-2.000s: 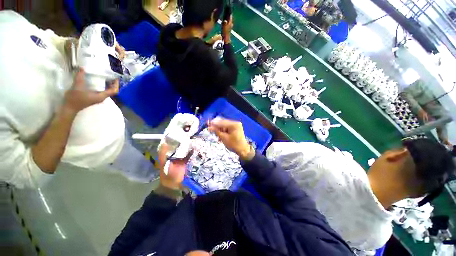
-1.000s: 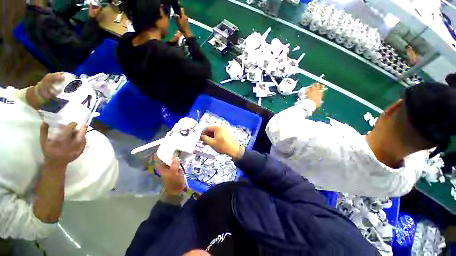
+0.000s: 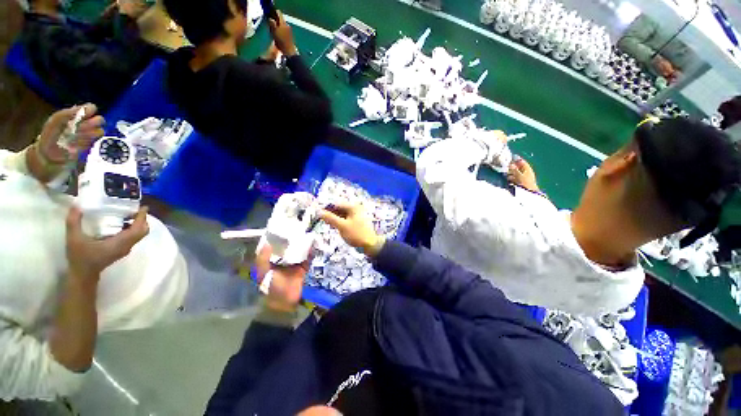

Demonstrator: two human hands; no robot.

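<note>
A white camera housing [image 3: 288, 227] is held above a blue crate, its open side facing up and to the right. A straight white antenna [image 3: 242, 234] sticks out of it to the left. My left hand [image 3: 284, 280] holds the housing from below. My right hand [image 3: 351, 226] is at the housing's right edge, fingertips pinched at the opening; a small dark thing shows there, too small to name. The blue crate [image 3: 413, 197] holds a heap of small pale parts [image 3: 353, 264].
A worker in white at left holds a finished-looking camera [image 3: 111, 183]. A dark-clothed worker stands ahead, a white-clothed worker at right. The green bench [image 3: 561, 150] bears heaped white housings [image 3: 426, 81], a metal fixture [image 3: 351, 47] and rows of white units [image 3: 552, 32].
The housing has turned more upright in my left hand, its antenna now nearly level. My right hand has shifted slightly left beside it. The left worker's camera now faces outward.
</note>
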